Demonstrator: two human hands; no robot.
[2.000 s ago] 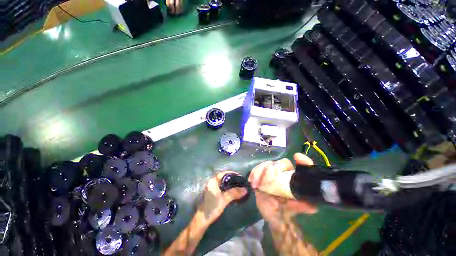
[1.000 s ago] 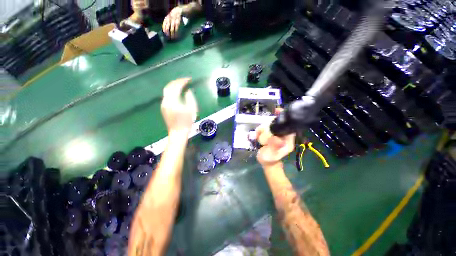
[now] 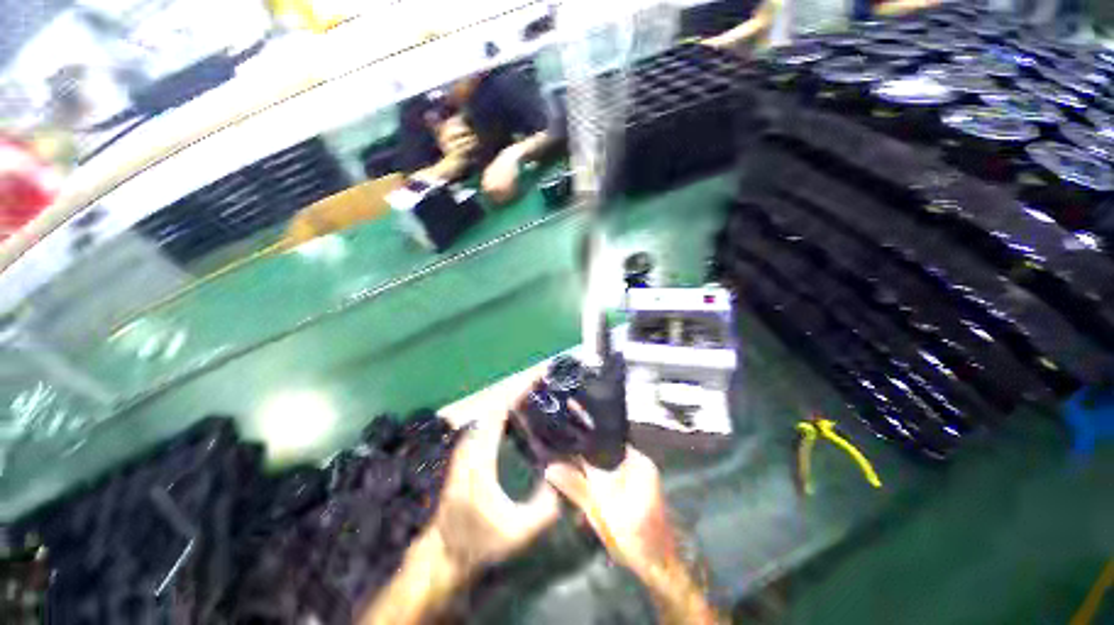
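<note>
The head view is blurred. My right hand [image 3: 623,498] is closed around the lower part of the black electric screwdriver [image 3: 604,409], which stands nearly upright with its pale line rising above. My left hand [image 3: 489,494] is just left of it, around a dark round housing [image 3: 550,418]; blur hides how firmly it is held. Another ringed top [image 3: 564,372] shows just above this housing. The white screw feeder [image 3: 680,354] stands right of the screwdriver, with metal bits in its open top.
Yellow-handled pliers [image 3: 838,452] lie right of the feeder. Black trays [image 3: 904,269] are stacked high at right. Dark discs [image 3: 379,488] are heaped at left. One housing [image 3: 638,265] stands behind the feeder. A person's hands [image 3: 500,175] are opposite, beside a white-and-black box [image 3: 434,214] and brown cardboard [image 3: 348,208].
The view has tilted up, showing more of the far side. The screwdriver has moved left from the feeder and is now upright. My left hand has come back from the belt to beside my right.
</note>
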